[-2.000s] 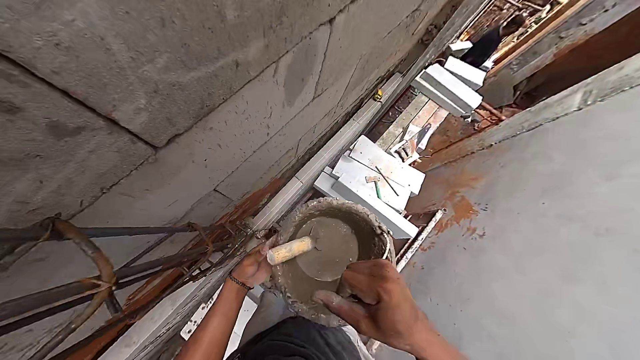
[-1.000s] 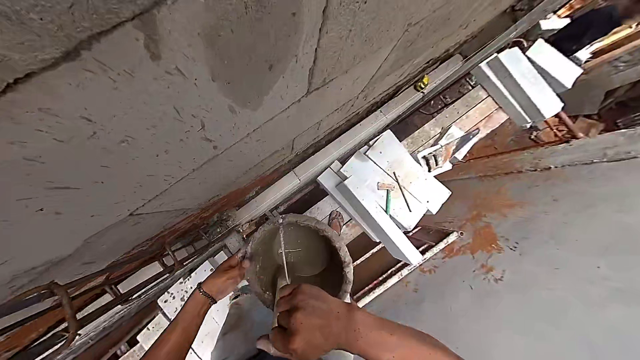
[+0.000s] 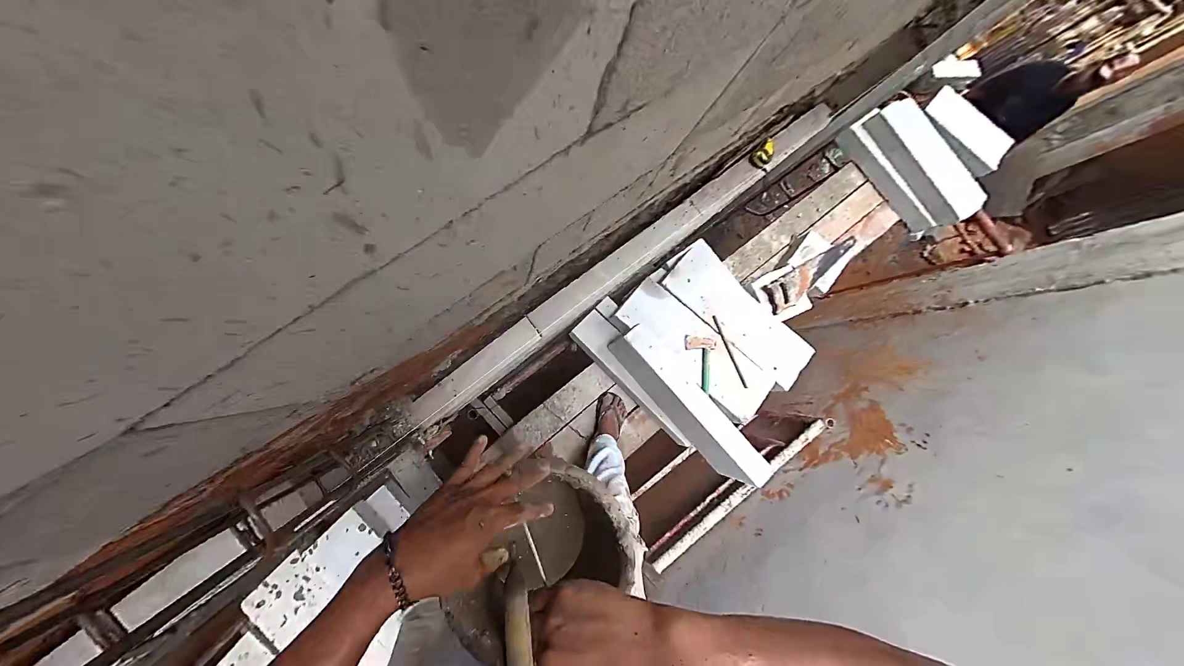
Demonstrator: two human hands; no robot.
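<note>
A round mortar bucket point(image 3: 632, 527) with a crusted rim stands at the bottom centre, with grey wet mortar point(image 3: 560, 532) inside. My left hand point(image 3: 467, 523), a dark bracelet on its wrist, is over the bucket's left side with its fingers spread. Below and to the right, my right hand point(image 3: 587, 624) is closed at the handle point(image 3: 518, 615) of a tool, probably a trowel; its grip is partly hidden. A thin pale edge or rod shows between the hands over the mortar. Part of the bucket is hidden behind both hands.
White blocks point(image 3: 666, 370) are stacked on the plank scaffold point(image 3: 569, 407), with a green-handled hammer point(image 3: 706, 365) and thin rod point(image 3: 729, 351) on top. More blocks point(image 3: 925, 162) stand farther off near a person in dark clothing point(image 3: 1027, 97). A yellow tape measure point(image 3: 763, 153) lies on the ledge point(image 3: 592, 291) along the wall.
My left hand has left the bucket's left rim and is now over the bucket with fingers spread. The right hand stays at the tool handle. The view has shifted.
</note>
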